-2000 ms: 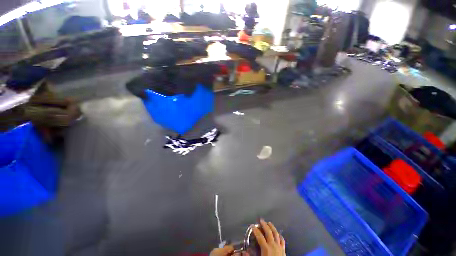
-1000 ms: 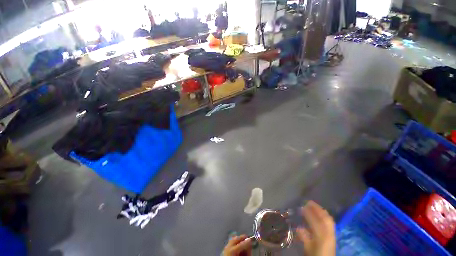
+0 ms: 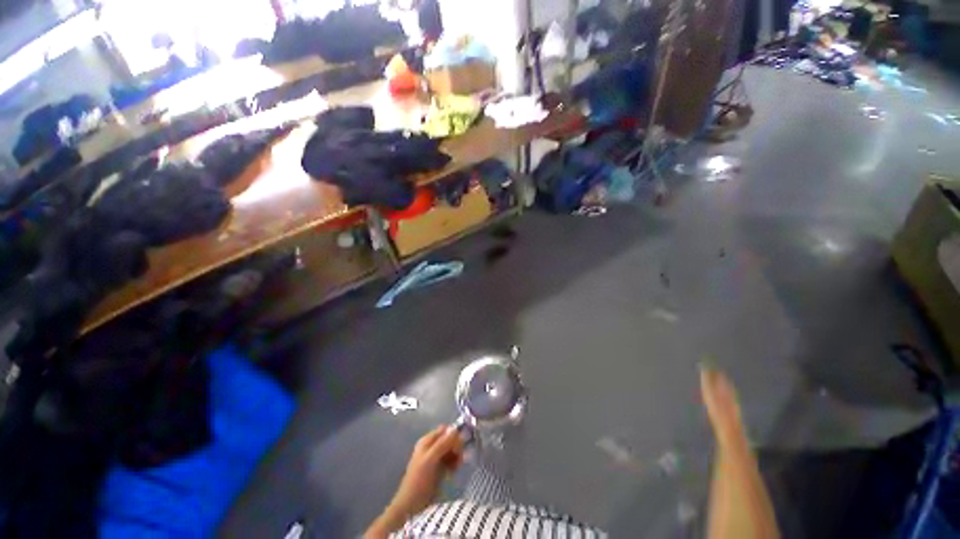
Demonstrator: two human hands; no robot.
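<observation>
A shiny round steel mug (image 3: 491,391) is held out over the grey floor, low in the middle of the view. My left hand (image 3: 437,459) is closed on its side handle. The mug's top shows shiny with a small dot at its middle, so a lid seems to be on it. A thin metal end sticks up at its far rim. My right hand (image 3: 722,396) is stretched out to the right, apart from the mug, and blurred; its fingers cannot be made out clearly.
Striped cloth (image 3: 495,522) covers my front at the bottom edge. A blue crate (image 3: 247,416) with dark cloth stands at the lower left. A long table (image 3: 263,216) with dark heaps runs behind it. A cardboard box (image 3: 937,247) stands at the right. Pale scraps (image 3: 397,402) lie on the floor.
The view has moved forward along the floor. The mug, earlier dark and open on top, now shows a shiny top. My right hand has moved away from it to the right.
</observation>
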